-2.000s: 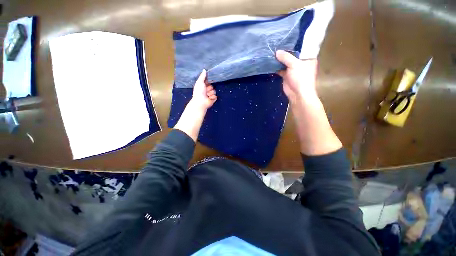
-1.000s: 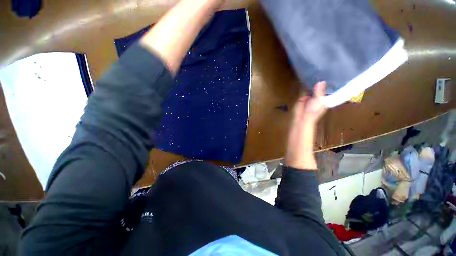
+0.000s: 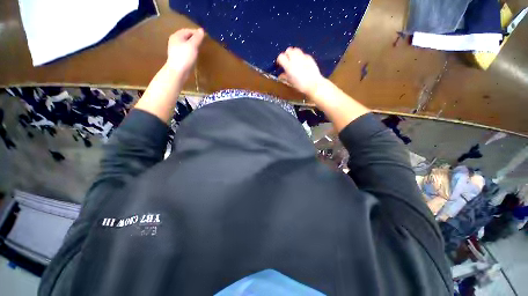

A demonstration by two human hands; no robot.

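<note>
The navy fabric piece with white specks (image 3: 272,29) lies on the table in front of me, its far part cut off by the top edge. My left hand (image 3: 185,49) has its fingers pinched together at the left edge of the piece; whether cloth is between them is unclear. My right hand (image 3: 298,66) is at the near edge, with bent fingers touching the navy cloth; a grip on it cannot be made out. The folded greyish-blue and navy stack (image 3: 443,14) with a white paper edge (image 3: 457,41) lies at the upper right.
A white paper panel (image 3: 75,23) on navy cloth lies at the upper left. The yellow block (image 3: 485,59) shows beside the right stack, with a scissor blade (image 3: 517,20) near it. The brown table (image 3: 399,75) has a near edge; cloth scraps (image 3: 75,115) litter the floor.
The greyish-blue stack was lifted off, carried right and let go near the yellow block. Both hands have come back to the navy piece. The view has tilted down towards my body.
</note>
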